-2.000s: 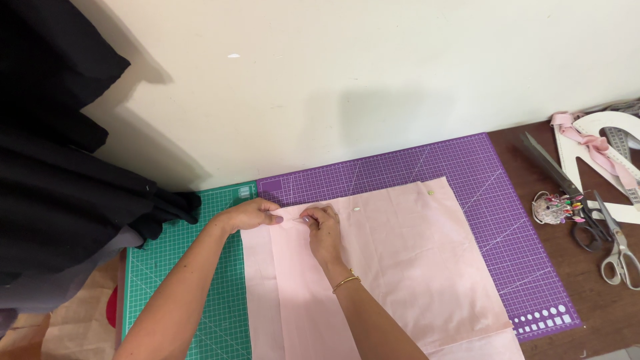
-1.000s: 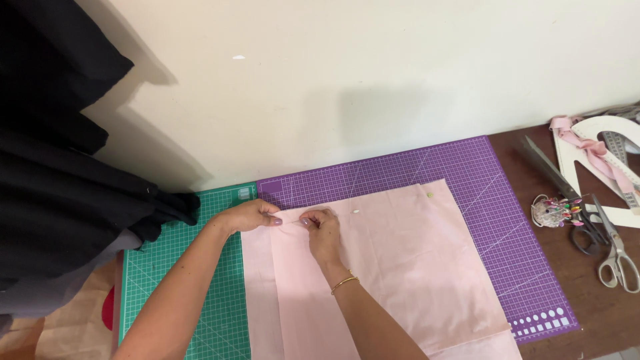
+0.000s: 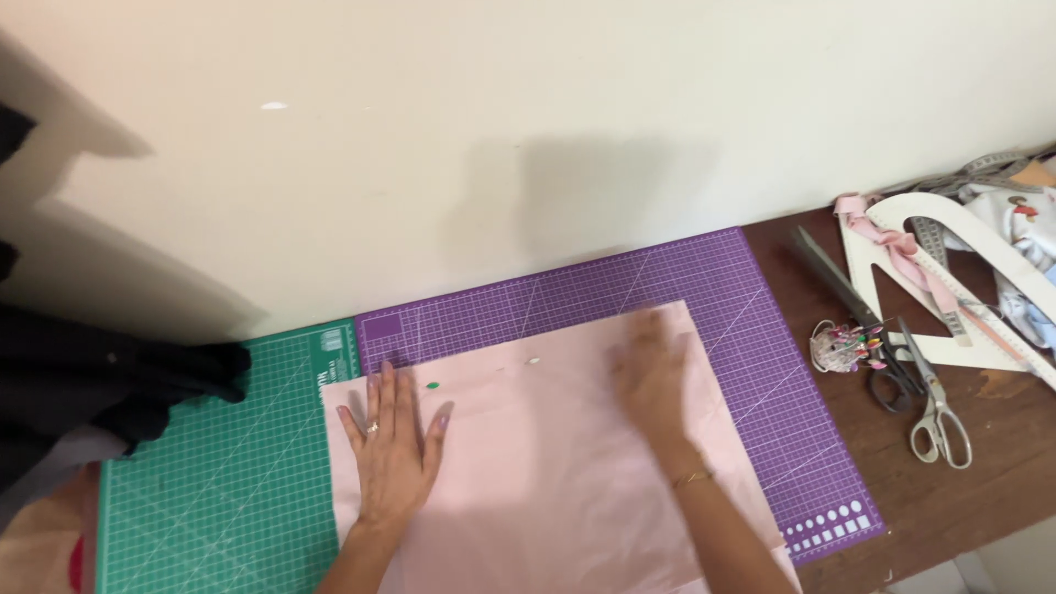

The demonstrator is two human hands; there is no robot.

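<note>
Pink fabric [image 3: 528,462] lies over a purple cutting mat [image 3: 569,289] and the right part of a green cutting mat [image 3: 214,462]. My left hand [image 3: 392,450] rests flat on the fabric's left side, fingers apart, with a ring on one finger. Just right of its fingertips a green-headed pin [image 3: 433,385] sits near the top edge, and a pale-headed pin [image 3: 534,360] is farther right. My right hand [image 3: 652,379], blurred, is over the fabric's upper right part; whether it holds anything cannot be told.
On the brown table [image 3: 949,495] at right are black-handled scissors [image 3: 854,301], smaller scissors [image 3: 932,404], a container of coloured pins [image 3: 837,346] and white pattern rulers [image 3: 858,256] with a pink strip [image 3: 907,256]. Dark cloth [image 3: 82,371] hangs at left. A wall [image 3: 412,165] stands behind.
Both hands have left the fabric's top left edge, where they were close together. The right hand has moved right; the left now lies flat. A green-headed pin now shows there. The view has shifted.
</note>
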